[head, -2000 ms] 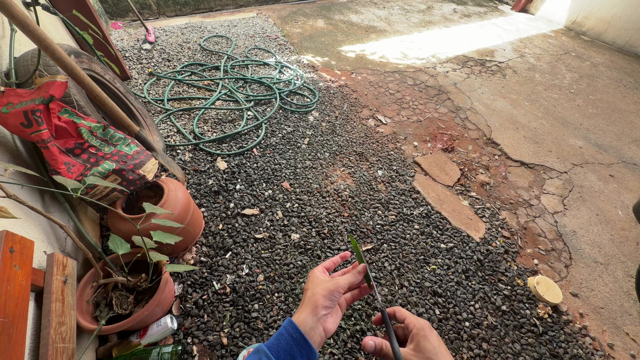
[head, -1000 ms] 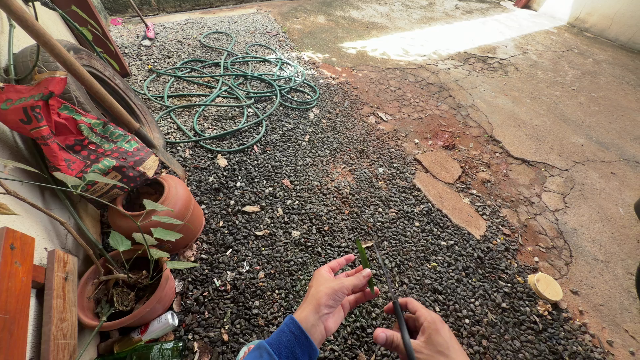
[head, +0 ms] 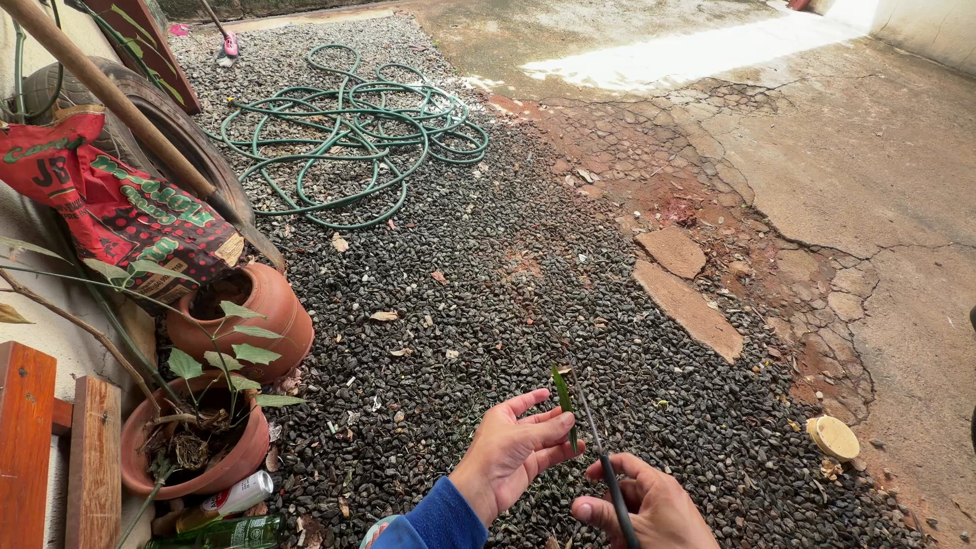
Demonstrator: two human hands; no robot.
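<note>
Between the thumb and fingers of my left hand (head: pixel 518 450) is a narrow green leaf (head: pixel 563 404), its tip pointing up and away. My right hand (head: pixel 652 503) grips the black handle of a thin-bladed metal tool (head: pixel 587 408), perhaps a knife; its exact kind is unclear. The blade points away from me, just right of the leaf, with a small gap between them. Both hands are low in the view, above dark gravel (head: pixel 457 328). A blue sleeve covers my left forearm.
At left stand two terracotta pots (head: pixel 286 328), one with a leafy plant, near a red bag (head: pixel 114 198), a tire (head: pixel 156 114) and a wooden pole (head: pixel 114 88). A can (head: pixel 244 492) and green bottle (head: pixel 240 532) lie below. Beyond is a tangled green hose (head: pixel 351 137).
The leaf and blade, close together two seconds ago, are now slightly apart. My right hand has shifted a little to the right and down, still holding the tool.
</note>
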